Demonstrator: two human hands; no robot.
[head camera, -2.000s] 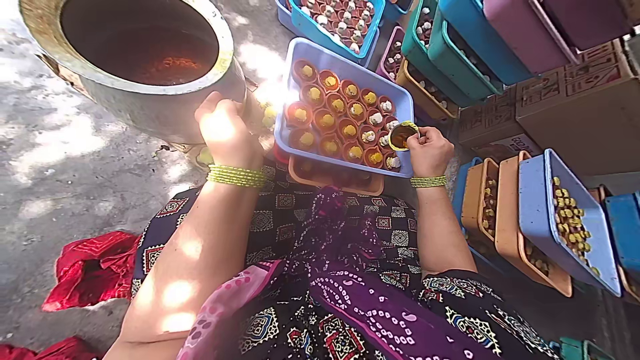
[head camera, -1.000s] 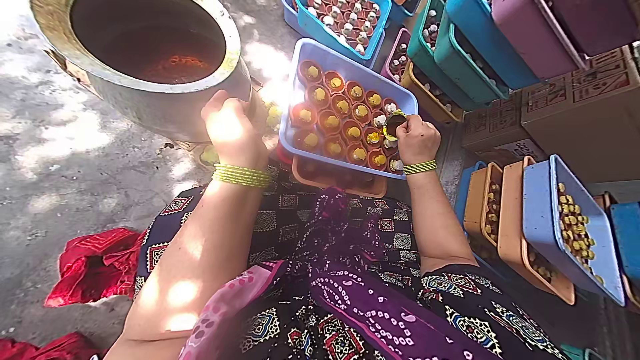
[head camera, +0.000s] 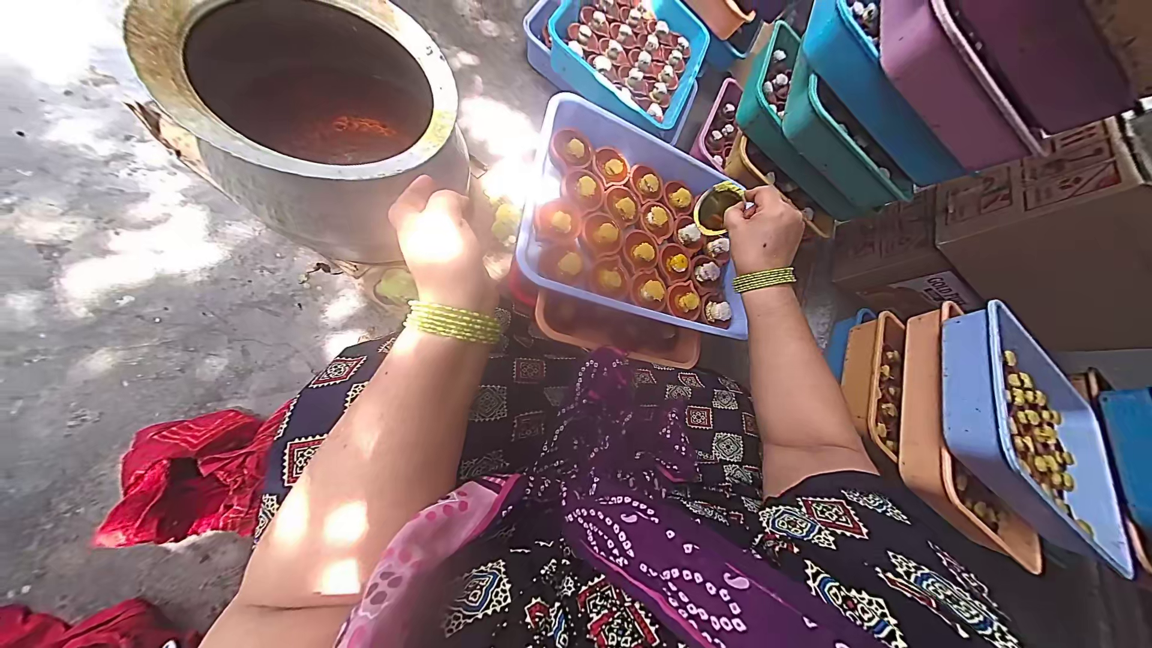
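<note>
A light-blue plastic tray (head camera: 630, 306) holds rows of small reddish-brown clay cups (head camera: 642, 250). Most have yellow lumps showing in them, while several along the right side have white ones. My right hand (head camera: 765, 229) grips a small yellow-rimmed cup (head camera: 718, 209) with dark contents, tilted over the right part of the tray. Left of the tray, my left hand (head camera: 436, 238) is curled against the side of a large metal pot (head camera: 315, 207); glare hides whether its fingers hold anything. Reddish-orange material lies inside the pot.
A turquoise tray (head camera: 576, 58) of white-topped cups lies beyond. Stacked plastic tubs (head camera: 918, 99) and cardboard boxes (head camera: 1035, 243) stand at right, with a blue tub (head camera: 976, 387) of yellow-topped pieces nearer. An orange tray (head camera: 621, 342) sits beneath the light-blue one. Red cloth (head camera: 189, 477) lies at left.
My right hand has moved a little toward the far side of the tray with the yellow-rimmed cup in it. My left hand stays beside the pot.
</note>
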